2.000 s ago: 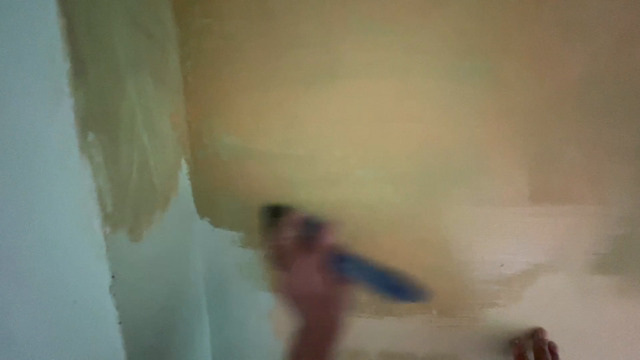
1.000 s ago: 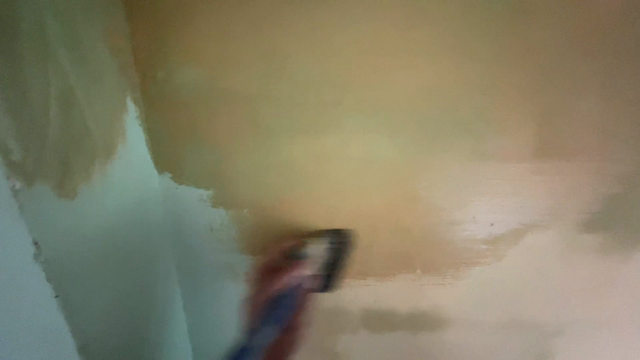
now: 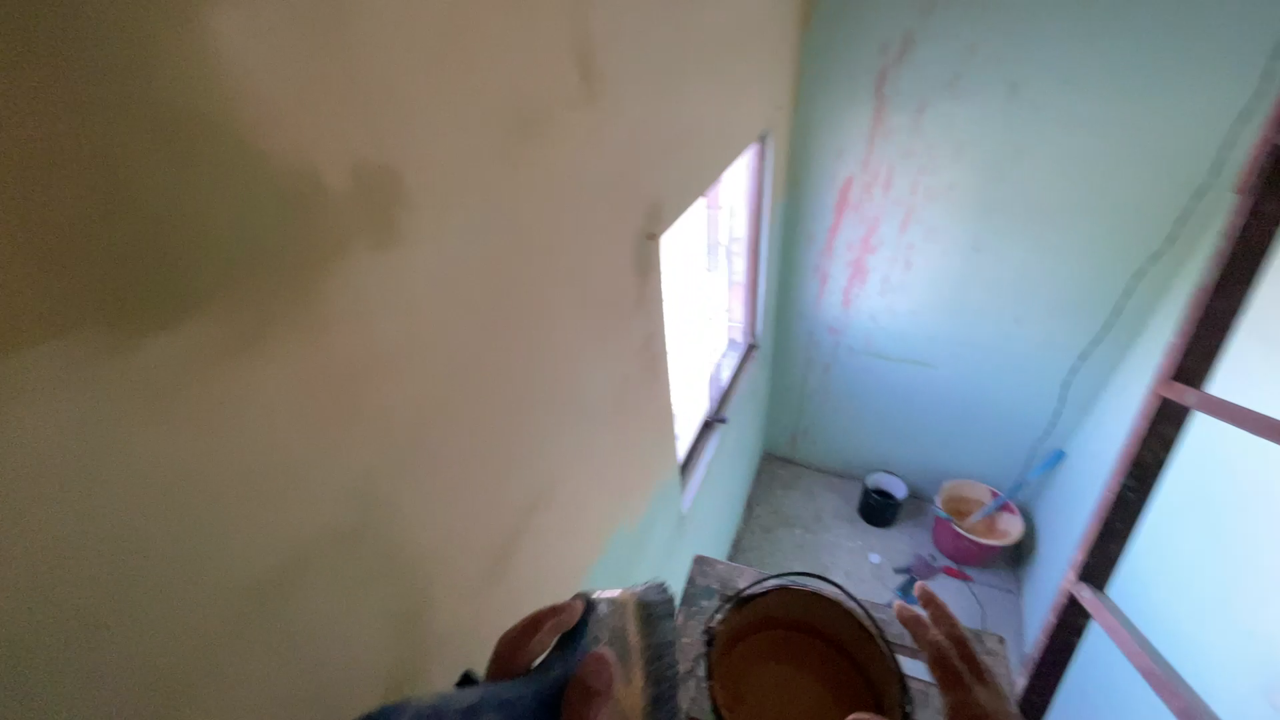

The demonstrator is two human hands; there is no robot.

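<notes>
A wide paintbrush (image 3: 632, 640) with a blue handle is gripped in my left hand (image 3: 545, 650) at the bottom centre. Its paint-marked bristles are just left of a bucket of tan-brown paint (image 3: 800, 660) with a wire handle. The bucket stands on a wooden board (image 3: 715, 575). My right hand (image 3: 950, 650) is at the bucket's right side, fingers spread; whether it touches the rim I cannot tell. Tan paint covers much of the wall (image 3: 480, 300) at left, with a darker patch on it.
A bright window (image 3: 705, 310) is set in the painted wall. On the floor below are a dark bucket (image 3: 880, 505), a pink tub (image 3: 970, 545) with a blue-handled tool in it, and small tools. A metal frame with rungs (image 3: 1130, 490), perhaps a ladder, rises at right.
The view has swung far, from the wall to the bucket and floor. Earlier, my left hand had the brush at the wall; now it is beside the bucket.
</notes>
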